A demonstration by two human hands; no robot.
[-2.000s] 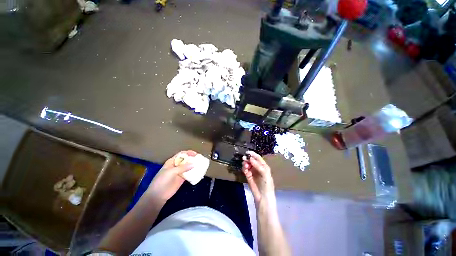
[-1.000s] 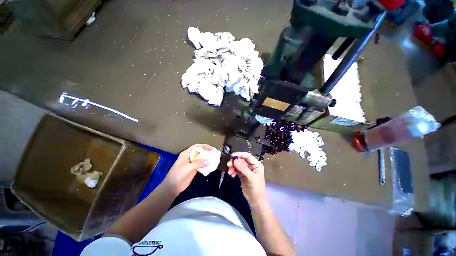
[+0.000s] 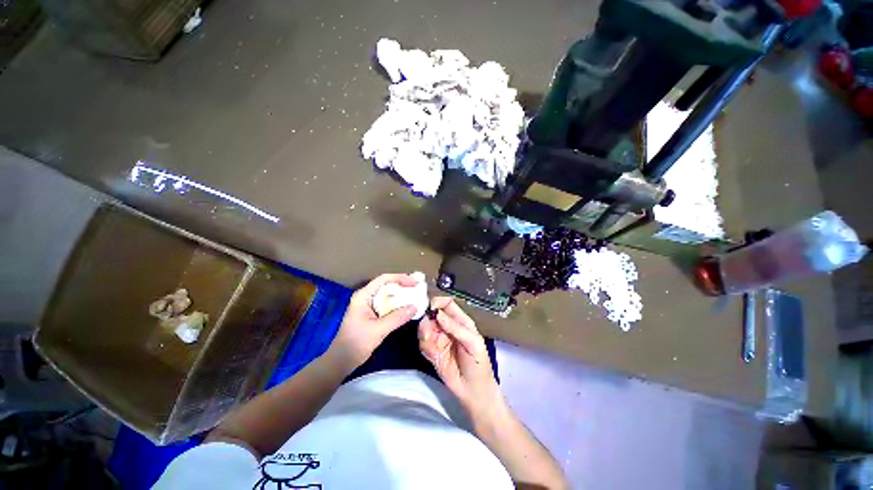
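Note:
My left hand [image 3: 362, 330] holds a white plush piece [image 3: 397, 296] in front of the press base [image 3: 476, 281]. My right hand [image 3: 458, 349] is close beside it, thumb and finger pinching a tiny dark piece [image 3: 431, 314] at the plush piece's right edge; whether it touches the fabric is hard to tell. The dark green hand press [image 3: 603, 105] stands upright behind the base. A pile of dark pieces [image 3: 548, 260] and a pile of white washers [image 3: 609, 285] lie right of the base. A heap of white plush pieces [image 3: 448, 117] lies left of the press.
An open brown carton [image 3: 134, 306] with a few cream pieces stands at left over a blue crate [image 3: 321, 311]. A white strip [image 3: 206, 189] lies on the table. A washer box [image 3: 691, 182] is behind the press. A wrapped bottle [image 3: 780, 256] and a bagged dark rectangle [image 3: 787, 349] lie at right.
The camera view has shifted, so the table things appear further right and slightly higher. My right hand has moved from the press base to the plush piece in my left hand.

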